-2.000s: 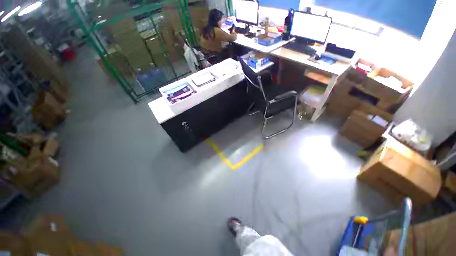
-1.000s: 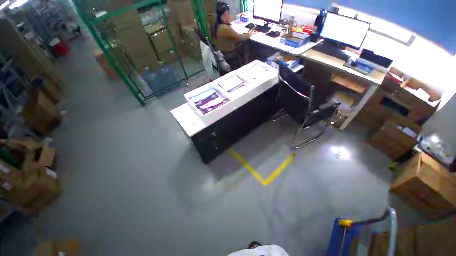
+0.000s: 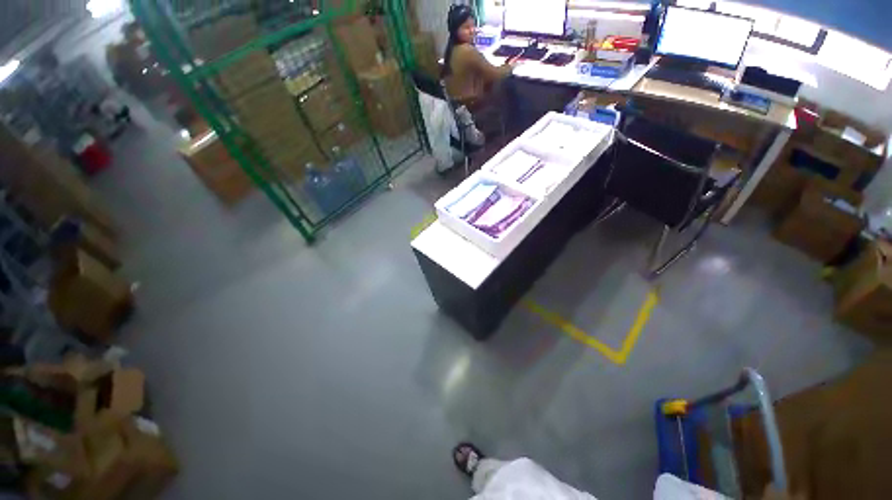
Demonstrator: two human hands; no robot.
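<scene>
A platform trolley is at the lower right, cut off by the frame edge. Its blue deck [image 3: 673, 451] has a yellow corner piece. Its pale grey tubular push handle [image 3: 768, 420] curves up beside a large brown carton [image 3: 843, 430]. A skin-toned patch shows low on the handle at the bottom edge, too cut off and blurred to tell if it is my right hand. A white patch, perhaps clothing, lies just left of it. My left hand is not in view.
A white-topped cabinet [image 3: 468, 256] bearing trays stands ahead, with a black chair [image 3: 670, 176] beside it. A seated person [image 3: 472, 73] is at the desks. Green mesh partition [image 3: 256, 168] stands left of centre. Open cartons [image 3: 103, 430] lie lower left. Yellow tape [image 3: 577, 334] marks the floor.
The cabinet, chair and desks have shifted right in view, and the mesh partition looks nearer. The trolley stays at the lower right, with more of the carton showing. A foot shows again below.
</scene>
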